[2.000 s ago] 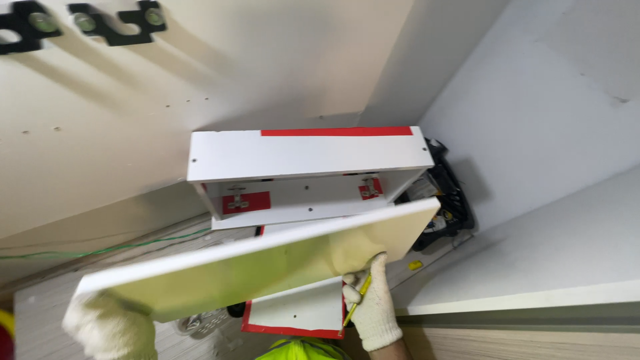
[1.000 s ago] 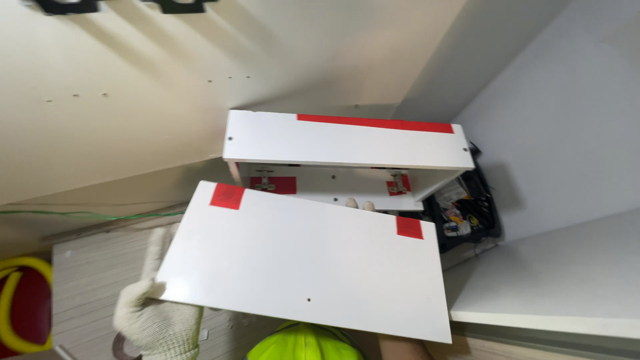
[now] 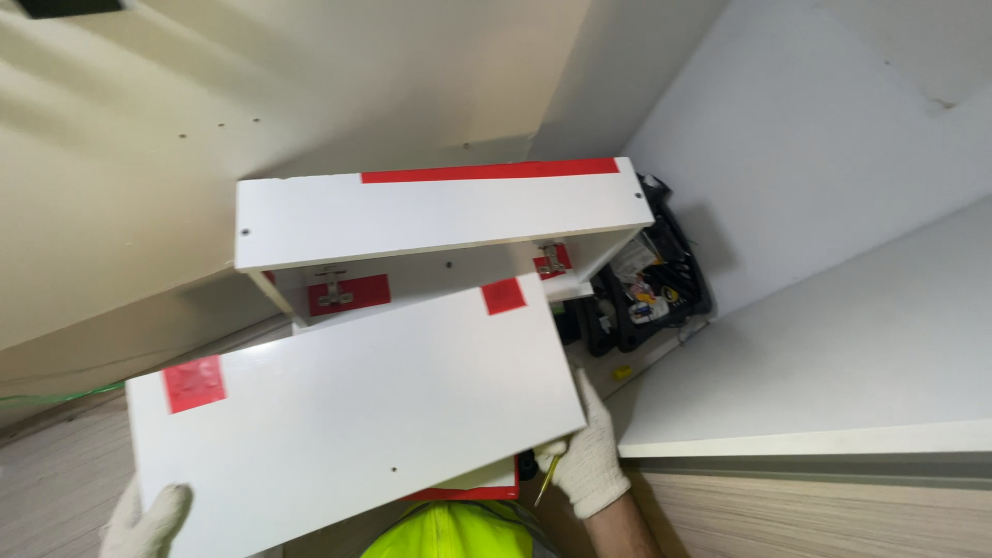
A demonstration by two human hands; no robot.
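A white panel [image 3: 356,418] with two red tape patches is held between my gloved hands, tilted down to the left. My left hand [image 3: 147,518] grips its lower left edge, thumb on the face. My right hand [image 3: 593,449] is at the right edge, its fingers partly hidden, and also holds a thin yellow-handled tool [image 3: 549,479], perhaps a screwdriver. Beyond the panel stands a white open-fronted cabinet box [image 3: 442,217] with a red tape strip on top. Inside it, metal hinge hardware [image 3: 333,293] sits on red tape at the left and more hinge hardware [image 3: 552,260] at the right.
A black tool container [image 3: 666,310] with mixed items stands behind the box at the right. Near it a small yellow object [image 3: 622,373] lies on the floor. A white shelf board [image 3: 806,438] runs along the right. A green cord [image 3: 70,397] crosses the left.
The panel showed its other side two seconds ago; its taped face now shows. Since one second ago its right end has risen and its left end dropped. My right hand has come back into clearer view.
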